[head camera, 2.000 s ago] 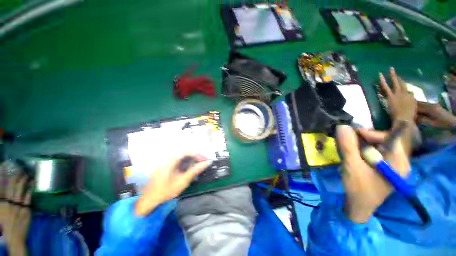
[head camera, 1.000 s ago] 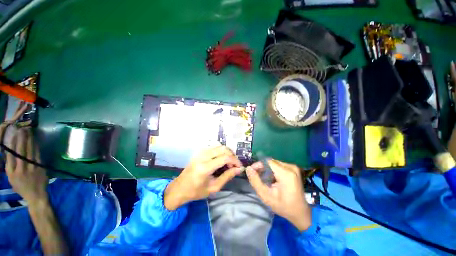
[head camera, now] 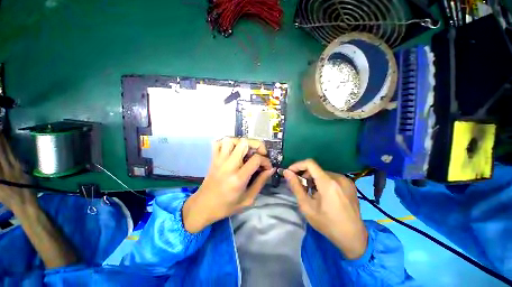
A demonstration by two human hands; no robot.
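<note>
The tablet assembly (head camera: 188, 126) lies flat on the green bench in front of me, its board end to the right. My left hand (head camera: 233, 176) is over its lower right corner, thumb and fingertips pinched together. My right hand (head camera: 328, 204) is just right of it, its fingertips close to the left ones. A tiny dark part (head camera: 276, 171) shows between the two hands' fingertips at the tablet's corner. It is too small to tell what it is or which hand grips it.
A solder spool (head camera: 55, 152) stands at left, its strand trailing right. A red lead wire bundle (head camera: 246, 15), fume fan (head camera: 351, 17) and tape roll (head camera: 387, 78) lie beyond. At right are the blue soldering station (head camera: 393, 140) and yellow sponge tray (head camera: 472, 151). A neighbour's arm (head camera: 42, 224) is at left.
The soldering iron held in my right hand two seconds ago is no longer in it. My right hand has come over beside my left at the tablet's corner. The view has moved closer.
</note>
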